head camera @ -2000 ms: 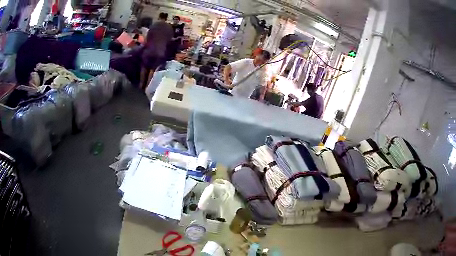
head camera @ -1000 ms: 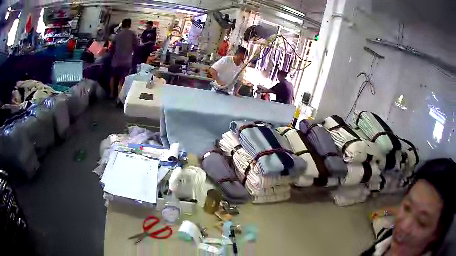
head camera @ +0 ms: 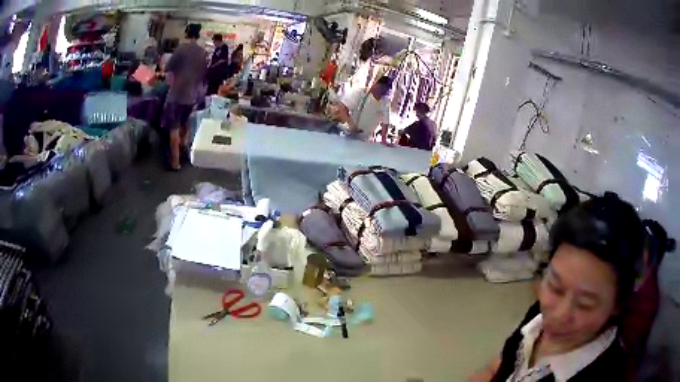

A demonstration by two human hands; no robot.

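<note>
Neither of my hands is in the picture. On the beige worktable [head camera: 417,328] in front of me lie red-handled scissors [head camera: 240,306], a white and light-blue label roll [head camera: 285,307] with its strip partly unrolled, and a dark pen [head camera: 342,321]. A brown-gold roll or container [head camera: 315,270] stands behind them. White paper sheets [head camera: 205,237] lie at the table's left corner. Strapped curtain bundles [head camera: 388,213] in blue, grey, cream and green are stacked along the back.
A person [head camera: 574,298] is close at the right table side. Light-blue cloth [head camera: 298,168] covers a table behind the bundles. Plastic-wrapped bags [head camera: 82,175] line the left aisle. Dark metal rods [head camera: 22,298] show at the lower left. Several people are further back.
The view has swung right and shows more of the tabletop. The person at the right came into view and now stands further in, looking down. The person in white at the back leans further forward.
</note>
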